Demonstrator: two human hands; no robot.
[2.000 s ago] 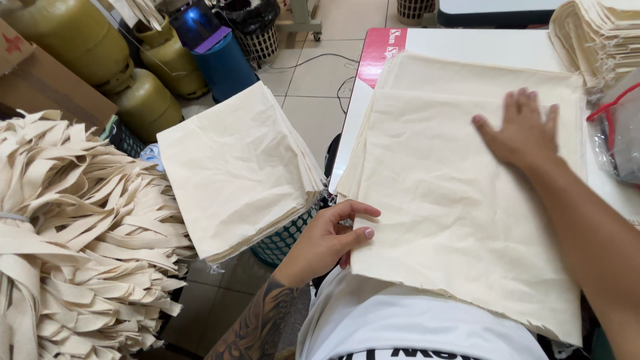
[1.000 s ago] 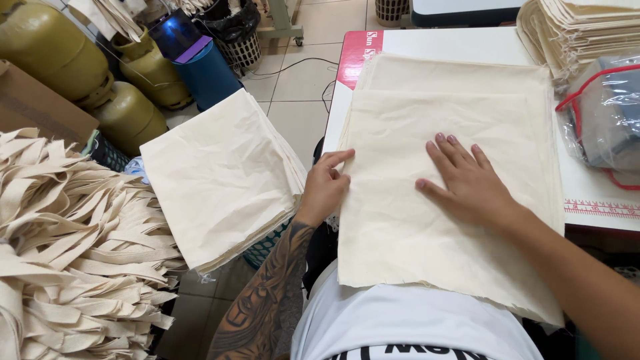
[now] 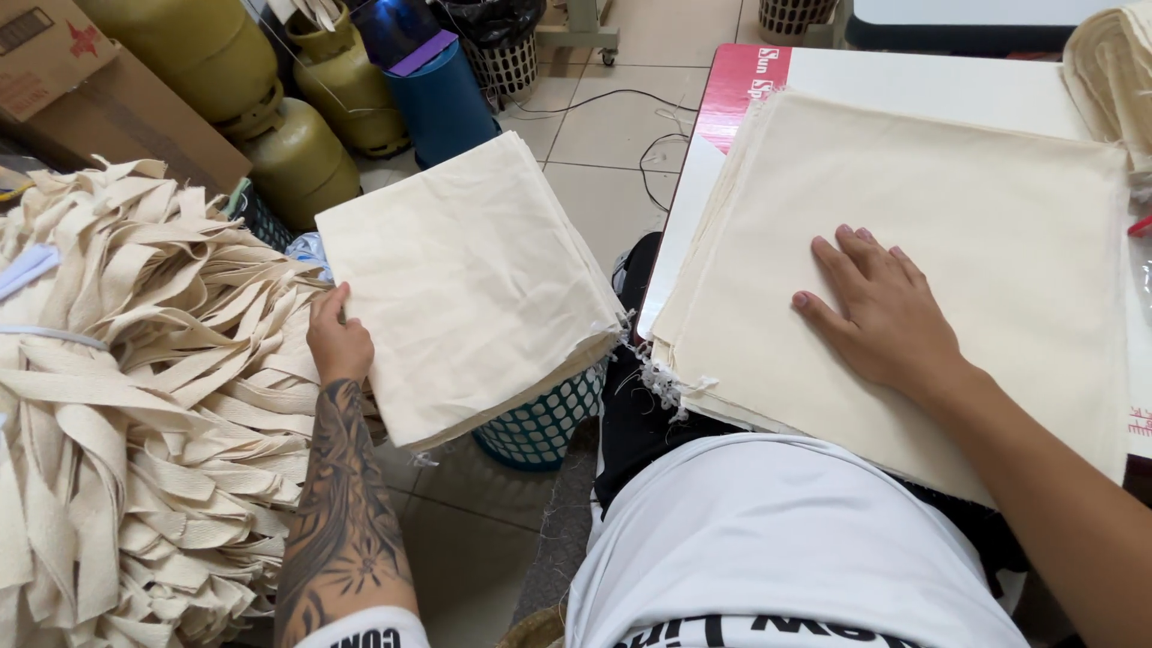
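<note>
My left hand (image 3: 340, 337) is at the left edge of a stack of cream cloth pieces (image 3: 477, 288), which lies over a teal plastic basket (image 3: 544, 423); its fingertips are partly hidden, so its hold cannot be told. My right hand (image 3: 877, 310) rests flat, fingers spread, on a second cream cloth stack (image 3: 936, 189) on the white table (image 3: 945, 76). That stack's near edge overhangs toward my lap, with frayed threads at its left corner. Left of my forearm is a big bundle of cream fabric straps (image 3: 180, 423).
Gas cylinders (image 3: 297, 162), a cardboard box (image 3: 135, 117) and a blue bin (image 3: 445, 103) stand at the back left. A black cable (image 3: 612, 93) runs over the tiled floor. Folded cream cloth (image 3: 1111, 81) lies at the table's far right.
My left hand has moved from the table stack's left edge to the far side of the basket stack. The smaller cloth piece earlier on top of the table stack no longer shows there.
</note>
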